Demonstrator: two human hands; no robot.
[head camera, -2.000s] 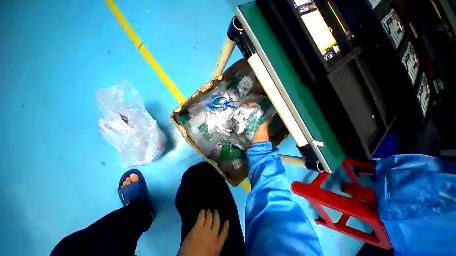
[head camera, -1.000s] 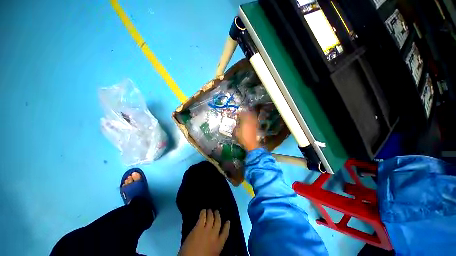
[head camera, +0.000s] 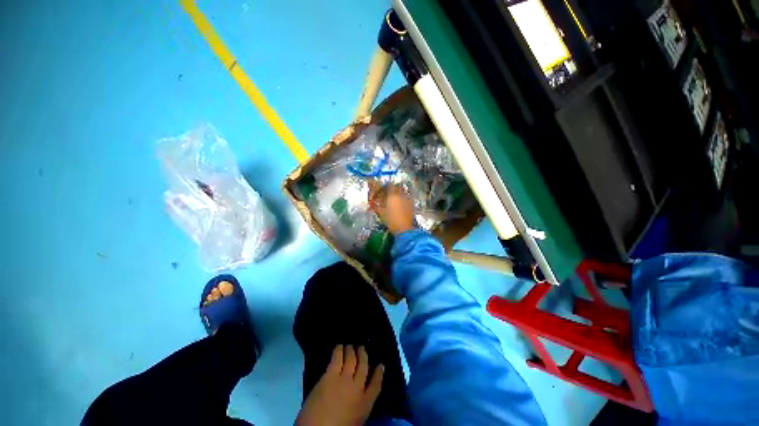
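A brown cardboard carton (head camera: pixel 331 247) stands on the floor, partly under the bench edge. It is filled with crinkled clear plastic bags (head camera: pixel 333 179), green patches and a blue looped piece (head camera: pixel 372 165). My right hand (head camera: pixel 394 208) reaches into the middle of the carton, fingers down among the bags. Its fingertips are blurred, so I cannot tell whether they hold anything. My left hand (head camera: pixel 342 389) rests on my left or right thigh, fingers slightly apart, with nothing in it.
A clear plastic bag (head camera: pixel 218 208) with things in it stands on the blue floor at left. A green-topped bench (head camera: pixel 499 158) with a pale front rail overhangs the carton. A red stool (head camera: pixel 574 324) and a person's blue smock (head camera: pixel 695 324) are at lower right.
My right hand has moved left inside the carton, from its right part to the middle. The bags under it have shifted. My left hand has stayed on the thigh.
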